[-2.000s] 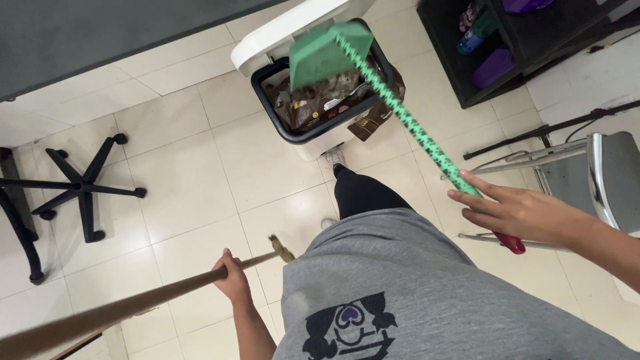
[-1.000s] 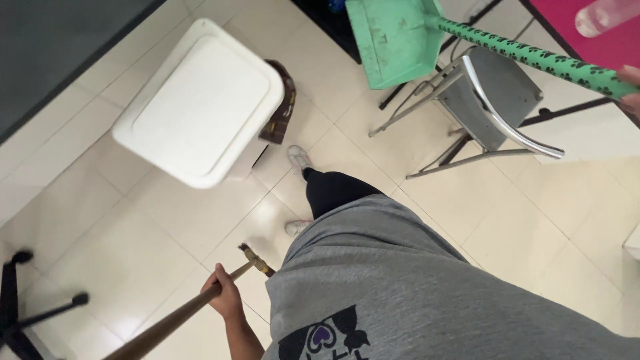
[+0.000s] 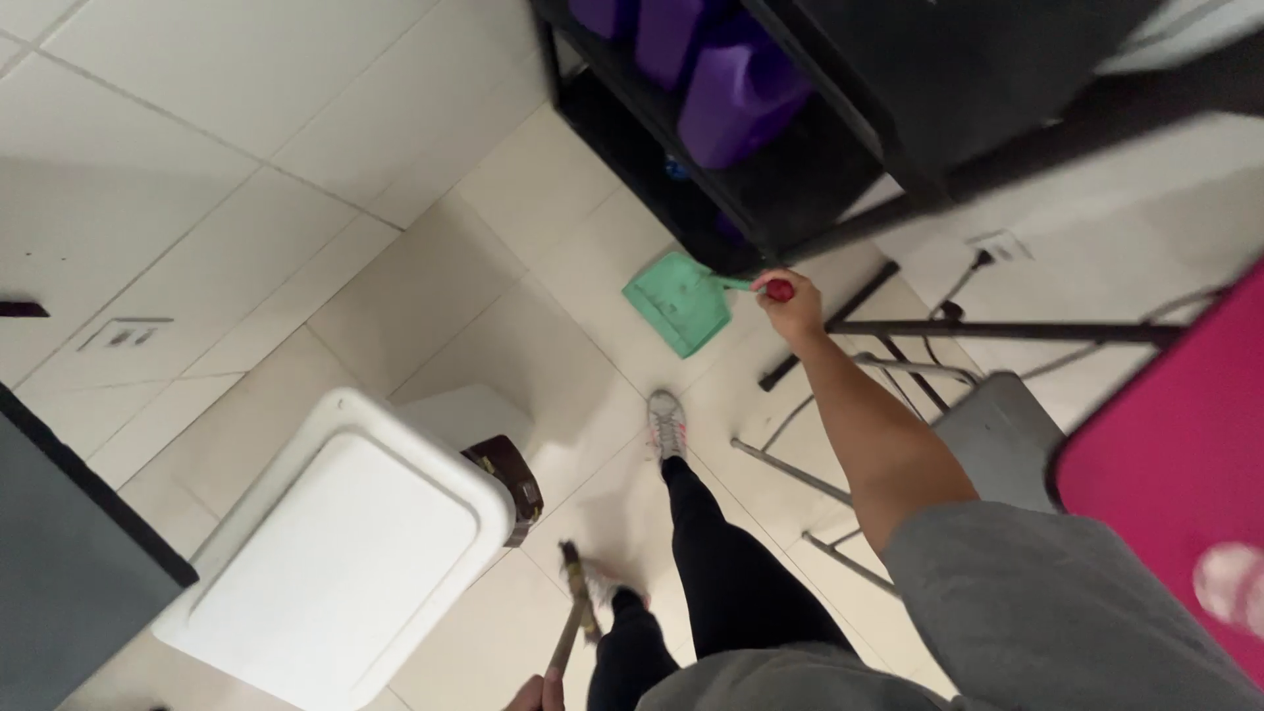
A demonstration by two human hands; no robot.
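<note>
My right hand (image 3: 793, 306) grips the long handle of a green dustpan (image 3: 681, 302) by its red-tipped end, with the pan low over or on the floor tiles beside the black shelf unit; contact is unclear. At the bottom edge my left hand (image 3: 541, 694), partly cut off, is closed around the wooden handle of a broom (image 3: 577, 602). The broom's narrow head is near my rear shoe. To the left stands a white bin with its lid (image 3: 336, 568) down, hiding the inside. A dark brown piece (image 3: 509, 489) sticks out beside it.
A black shelf unit (image 3: 652, 128) holds purple containers (image 3: 736, 99). On the right are a grey metal-framed chair (image 3: 999, 434), a pink tabletop (image 3: 1165, 474) and a cable by a wall socket. A grey tabletop (image 3: 79, 553) juts in at left. My feet are on the tiles between.
The bin lid, raised two seconds ago, is down. The dustpan has gone from over the open bin to low beside the shelf unit. The view has shifted strongly.
</note>
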